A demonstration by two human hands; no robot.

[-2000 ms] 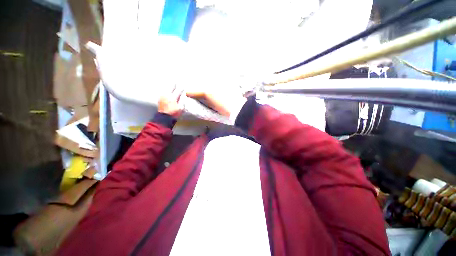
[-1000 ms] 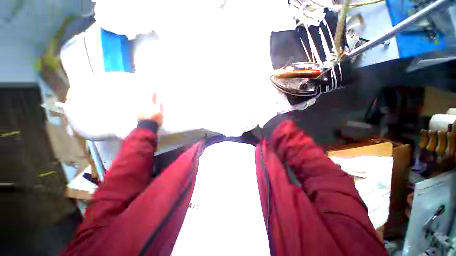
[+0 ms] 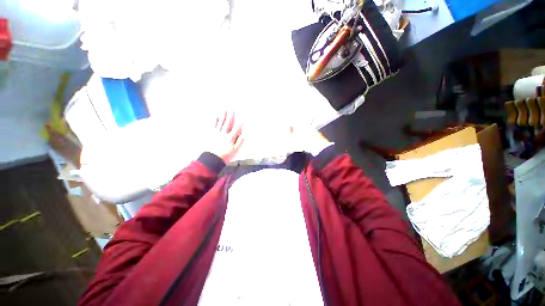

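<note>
White fabric [image 3: 263,101] lies on the white padded ironing table [image 3: 113,176]; both are overexposed and their edges blend. My left hand [image 3: 228,134] rests on the white cloth with its fingers apart. My right hand [image 3: 311,138] is at the cloth's near edge, mostly washed out by glare, so its fingers and any hold on the cloth cannot be made out. The steam iron [image 3: 331,54], with an orange-brown handle, stands on the black rest [image 3: 379,51] with pale cords at the table's right, away from both hands.
A crumpled white pile [image 3: 137,36] lies at the table's far left, beside a blue flat piece [image 3: 125,101]. An open cardboard box [image 3: 457,263] at right holds white cloth [image 3: 454,206]. Orange-brown rows [image 3: 526,113] stand at the far right.
The iron, over the cloth's near edge at first, now stands on its rest. My left hand has moved right, nearer my right hand. The view has shifted, showing more of the box.
</note>
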